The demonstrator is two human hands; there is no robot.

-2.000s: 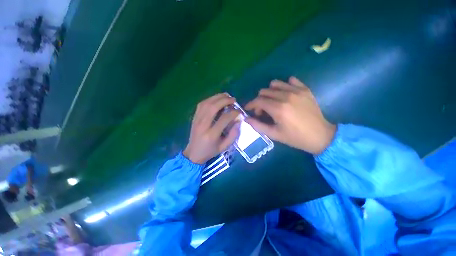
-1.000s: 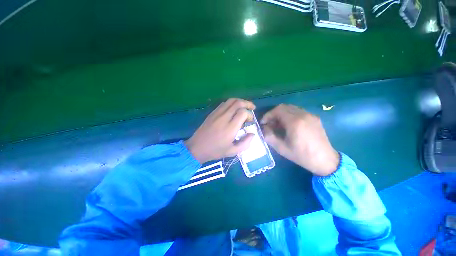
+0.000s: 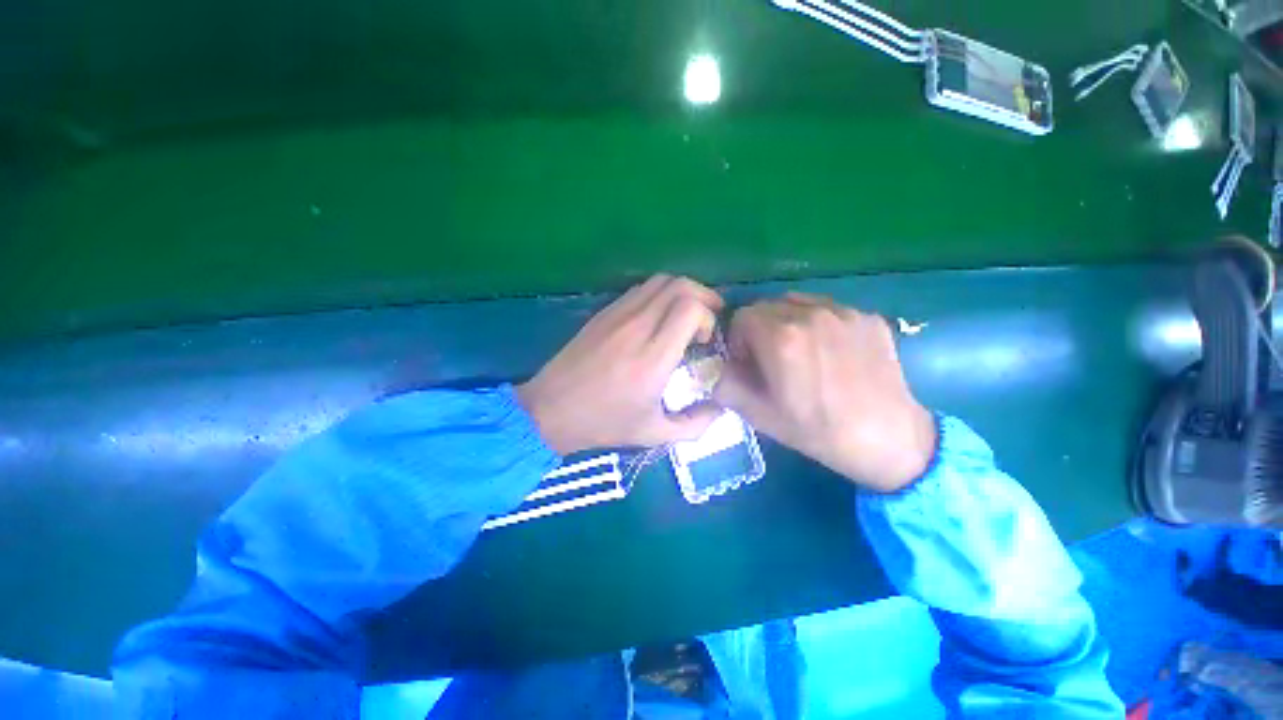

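A power bank housing (image 3: 719,461) lies on the dark green bench in front of me, a white-edged open shell with a white area inside. My left hand (image 3: 626,369) holds its left side, with thumb and fingers around the upper part. My right hand (image 3: 816,380) is bare and reaches over the upper right of the housing, fingers bent at its top end. Whether its fingertips pinch anything is hidden. White cables (image 3: 570,492) lie to the left of the housing, partly beneath my left sleeve.
A brighter green belt (image 3: 422,211) runs beyond the bench edge. A waiting unit (image 3: 989,82) with white cables lies on it at upper right, with several more farther right. A grey-black device (image 3: 1217,422) stands at the right edge. A small cream scrap (image 3: 910,326) lies right of my right hand.
The view has turned and levelled, bringing the waiting units and the grey-black device into sight. My right hand has moved left, closer to my left hand, and covers more of the housing.
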